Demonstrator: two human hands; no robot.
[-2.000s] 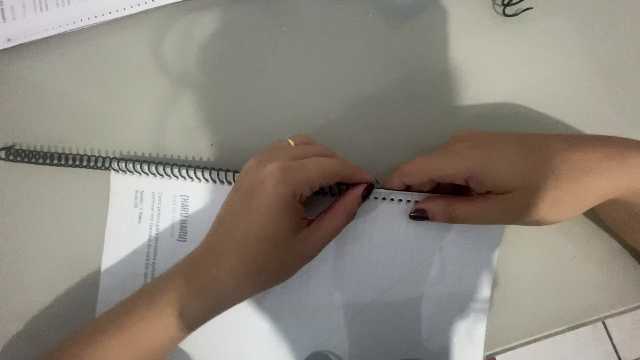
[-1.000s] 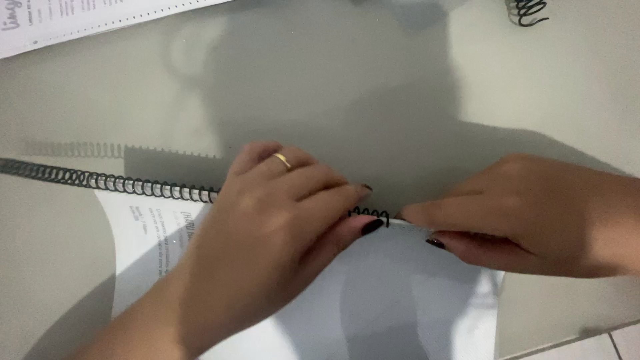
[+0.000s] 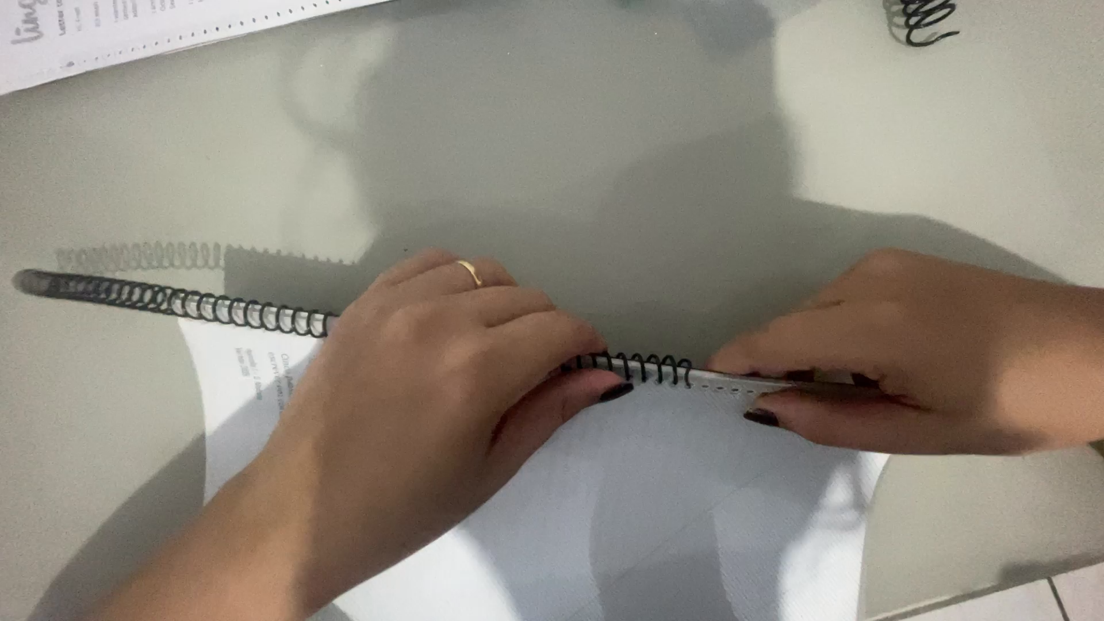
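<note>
A black spiral binding coil [image 3: 250, 311] runs through the punched top edge of a stack of white sheets [image 3: 655, 483] under a translucent cover. Its left end sticks out past the sheets, and its right end shows between my hands. My left hand [image 3: 440, 371], with a gold ring, pinches the coil and the sheets' edge near the middle. Farther right, my right hand [image 3: 897, 362] grips the punched edge between thumb and fingers, where holes without coil show beside the thumb. The palm hides part of the coil.
Printed sheets with a row of punched holes [image 3: 172, 30] lie at the upper left of the grey table [image 3: 552, 155]. Another black coil [image 3: 927, 19] is at the top right. The table's edge and a tiled floor [image 3: 1026, 599] show at the lower right.
The coil's right end now shows beyond my left fingers, over holes that were bare two seconds ago. The bound edge has been raised off the table, and my right hand has moved lower in view.
</note>
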